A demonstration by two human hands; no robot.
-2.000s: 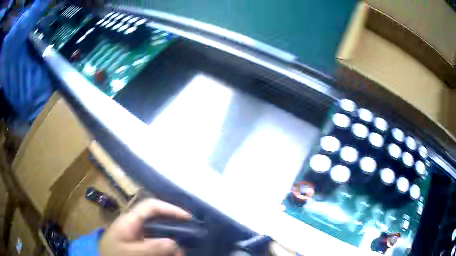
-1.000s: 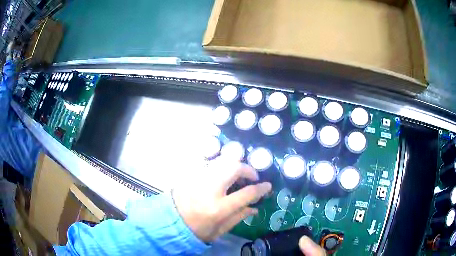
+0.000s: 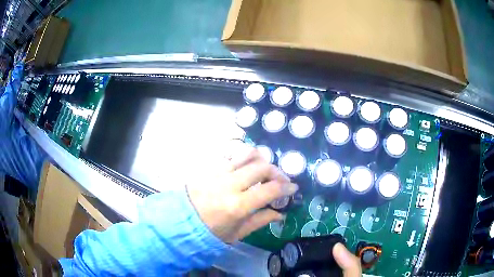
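A green circuit board (image 3: 411, 216) lies on the line, with rows of black capacitors with bright round tops (image 3: 338, 132). Several white-printed footprint circles (image 3: 374, 219) show below the rows. My left hand (image 3: 233, 200) reaches in from the left over the board's lower left. Its fingertips are around a dark capacitor (image 3: 281, 202) at the footprints; its lower end is hidden. My right hand (image 3: 348, 261) is cut off by the bottom edge, with mainly the thumb visible. It holds several black capacitors (image 3: 317, 254) lying sideways over the board's near edge.
A copper-coloured choke coil (image 3: 370, 254) stands beside my right thumb. Conveyor rails (image 3: 216, 74) run along the board. A shallow carton (image 3: 346, 27) lies on the green surface beyond. An open supply carton (image 3: 57, 211) is at the lower left. Another person's blue sleeve (image 3: 13, 130) shows far left.
Since two seconds ago, the view has swung from the supply carton side to the board, and my left hand has moved onto it. Over the last second, its fingers have closed in around the capacitor.
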